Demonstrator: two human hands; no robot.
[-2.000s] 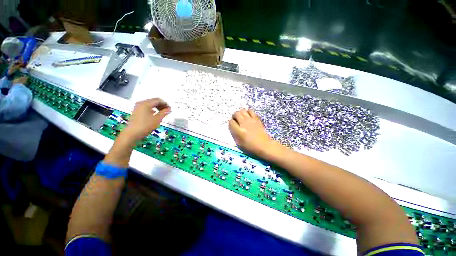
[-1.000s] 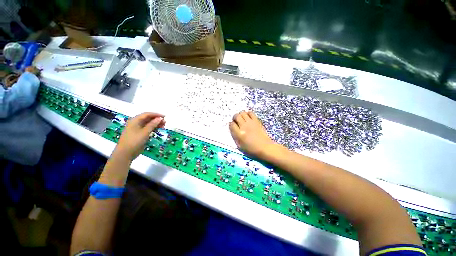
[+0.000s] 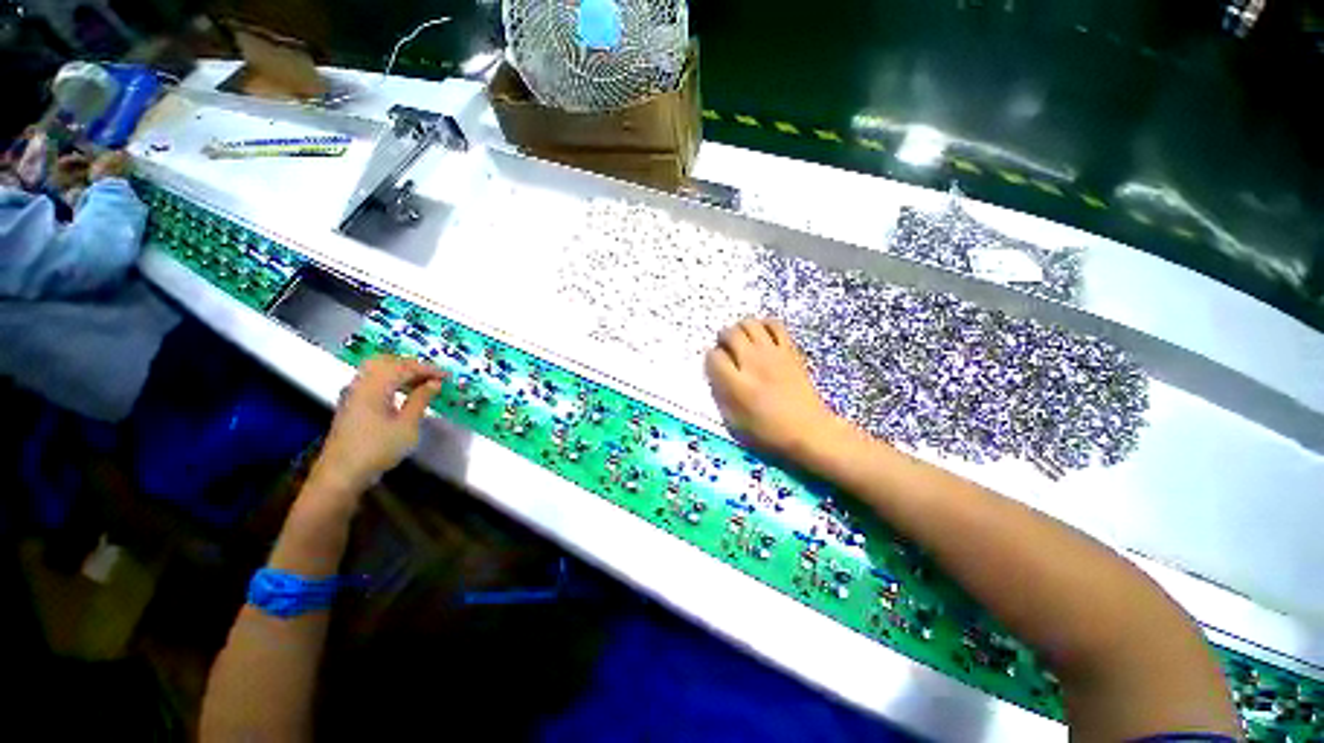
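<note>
The green circuit board panel (image 3: 646, 472) runs from upper left to lower right, with small black, silver and blue parts standing on it. My left hand (image 3: 381, 418), with a blue band on the wrist, is over the board's near edge, thumb and fingertips close together; whether a part is between them is too small to tell. My right hand (image 3: 762, 380) rests with curled fingers at the lower left edge of the silvery component heap (image 3: 987, 370), beside the pale cream heap (image 3: 654, 276). Its fingertips are hidden, so its hold cannot be seen.
A metal bracket (image 3: 399, 174) stands on the white tray at left. A fan (image 3: 595, 44) stands at a cardboard box (image 3: 603, 131) behind the tray. A bag of silvery parts (image 3: 987, 254) lies behind the tray's back edge. Another person's sleeve (image 3: 73, 247) is at the far left.
My left hand has moved from the tray side of the board down to its near edge. My right hand stays at the heap. The whole view has shifted slightly.
</note>
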